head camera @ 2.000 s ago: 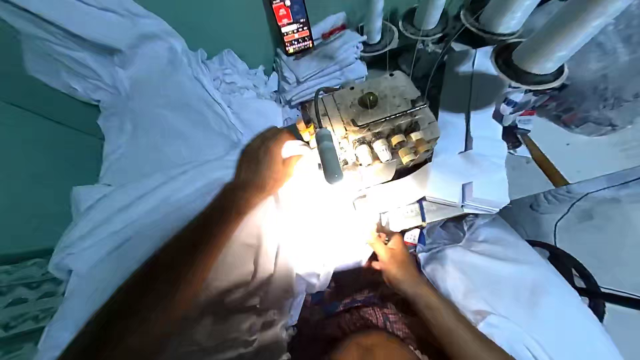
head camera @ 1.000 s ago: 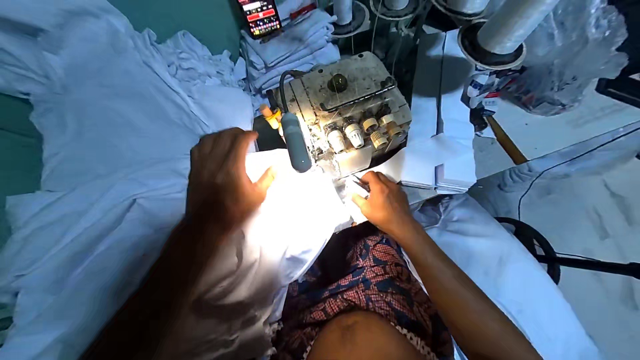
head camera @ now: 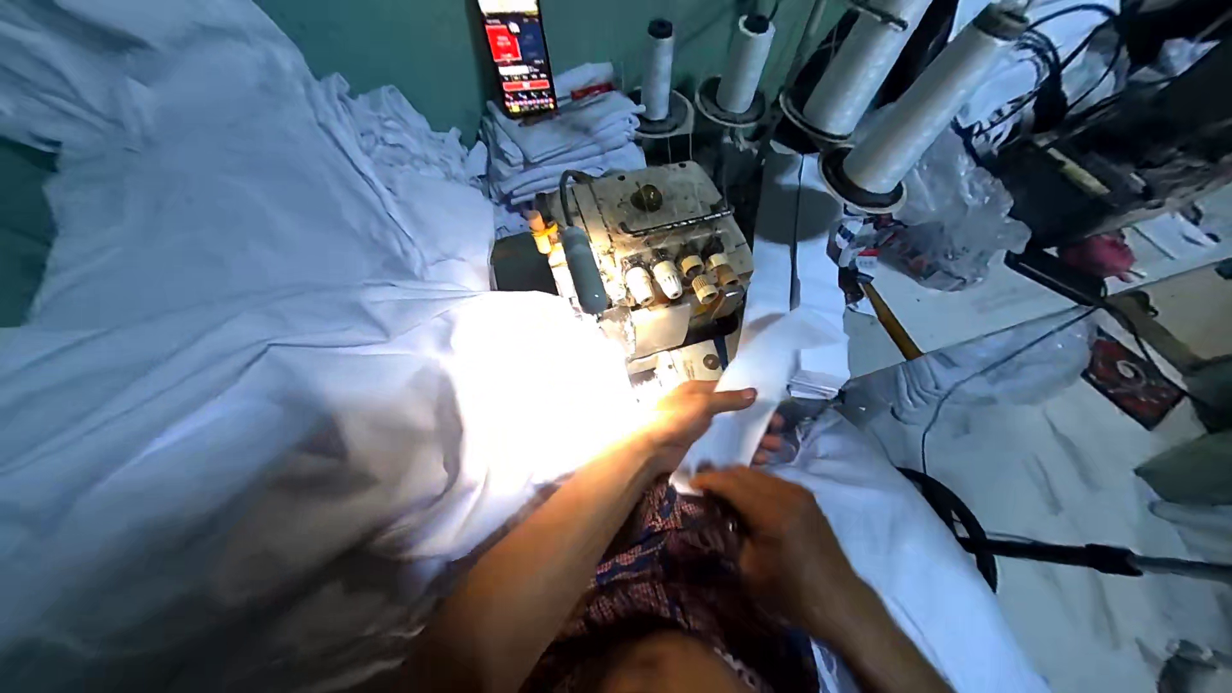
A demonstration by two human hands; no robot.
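Observation:
An overlock sewing machine (head camera: pixel 664 231) with several tension knobs stands ahead, its lamp glaring on white fabric (head camera: pixel 520 375) to its left. In front of the machine, my left hand (head camera: pixel 698 419) reaches across and grips a narrow white fabric strip (head camera: pixel 760 371), thumb above it and fingertips behind. My right hand (head camera: pixel 765 510) is closer to my body, pinching the strip's lower end. The strip slants up to the right, towards a stack of white pieces (head camera: pixel 818 371) beside the machine.
Thread cones (head camera: pixel 924 101) rise behind the machine. A phone (head camera: pixel 520 58) leans by folded white cloths (head camera: pixel 563 140). A yellow-handled tool (head camera: pixel 890 322) lies right of the stack. More white cloth (head camera: pixel 905 539) drapes at the right, near a black pole (head camera: pixel 1078 556).
My left hand has moved right, from the fabric left of the machine to the strip. My right hand has come back towards my body and now holds the strip's lower end.

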